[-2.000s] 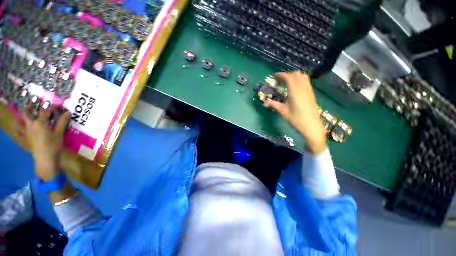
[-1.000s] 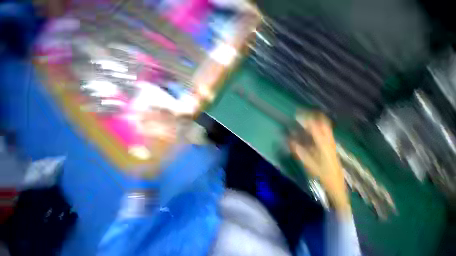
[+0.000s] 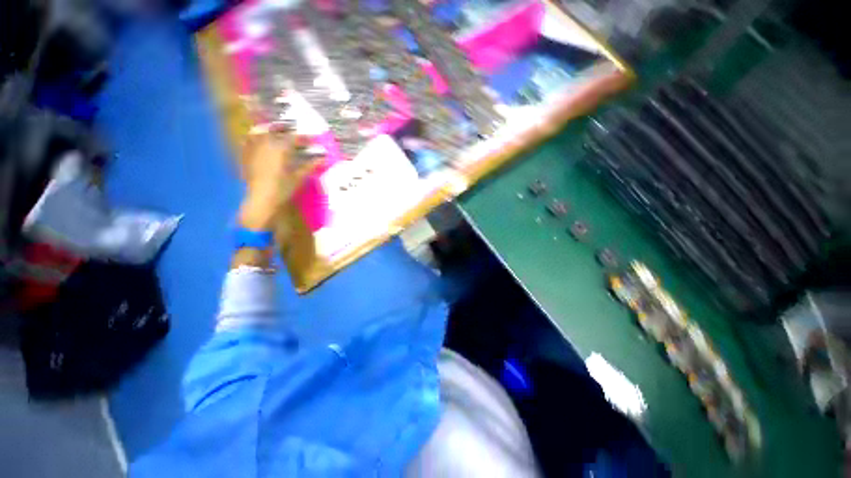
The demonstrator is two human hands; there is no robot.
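Observation:
A cardboard sheet with pink, white and blue print [image 3: 364, 187] lies at the upper left and bears many blurred circuit boards [image 3: 373, 56]. My left hand [image 3: 272, 168] reaches over its left edge, at the boards near the white panel. Its fingertips are blurred, so a grip cannot be told. My right hand is not in the picture. On the green mat [image 3: 523, 233], a few small dark wired parts [image 3: 558, 207] lie in a line. A row of gold-silver circuit boards [image 3: 686, 345] continues from them towards the lower right.
Clear blister trays with dark rows [image 3: 709, 187] stand behind the parts. A silvery metal object [image 3: 816, 341] is at the right edge. A whitish strip [image 3: 616, 385] lies at the bench's front edge. A white bag-like item [image 3: 93, 215] and a black one [image 3: 93, 327] are at far left.
The view has swung left, so the cardboard sheet now sits nearer the middle. My right hand has left the picture. My left hand is still at the sheet.

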